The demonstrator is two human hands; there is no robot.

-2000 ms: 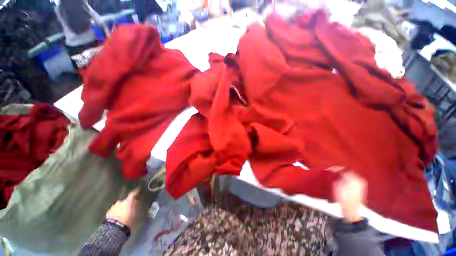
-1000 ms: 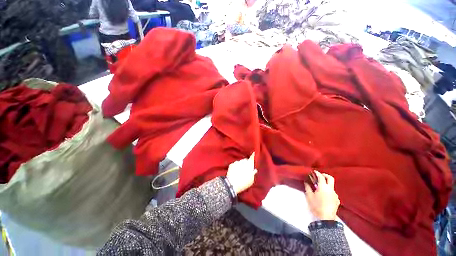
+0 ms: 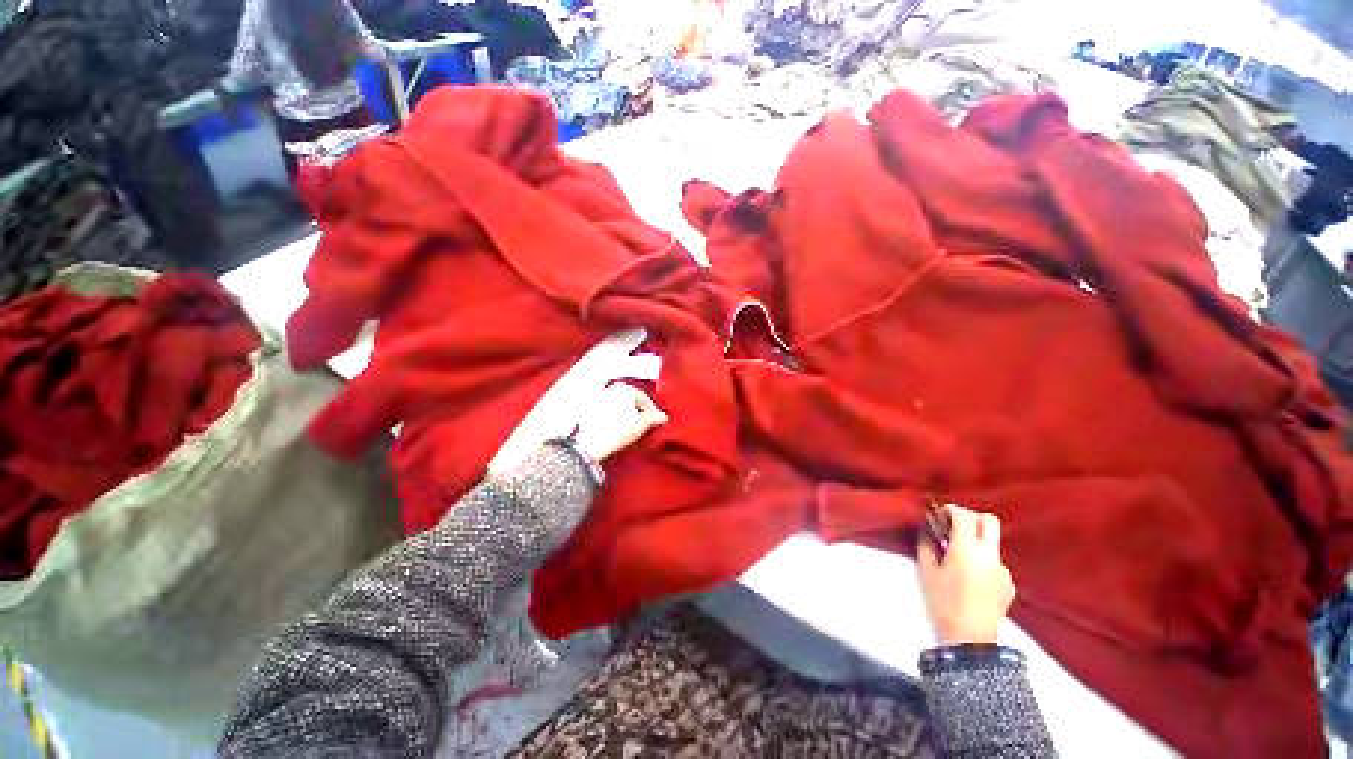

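Note:
A thick red garment (image 3: 1024, 349) lies spread over the right of the table, its neckline opening (image 3: 754, 329) edged with a thin pale line. A sleeve reaches left along the near table edge, with its cuff seam beside my right hand. My right hand (image 3: 968, 578) is closed round small dark thread snips (image 3: 938, 522), mostly hidden in the fingers, at this sleeve. My left hand (image 3: 616, 403) lies on red cloth left of the neckline; whether its fingers grip the cloth is unclear. Another red garment piece (image 3: 445, 319) hangs over the table's left edge.
The long white table (image 3: 853, 593) shows along its near edge. A large grey-green woven sack (image 3: 193, 549) with red garments stands at the left. A person (image 3: 312, 67) stands at the back left near blue bins. Khaki and dark cloth piles lie at the back and right.
My left hand has moved up and left from the near sleeve. Red cloth near the middle now lies folded leftward over the left piece. My right hand stays nearly in place with the snips.

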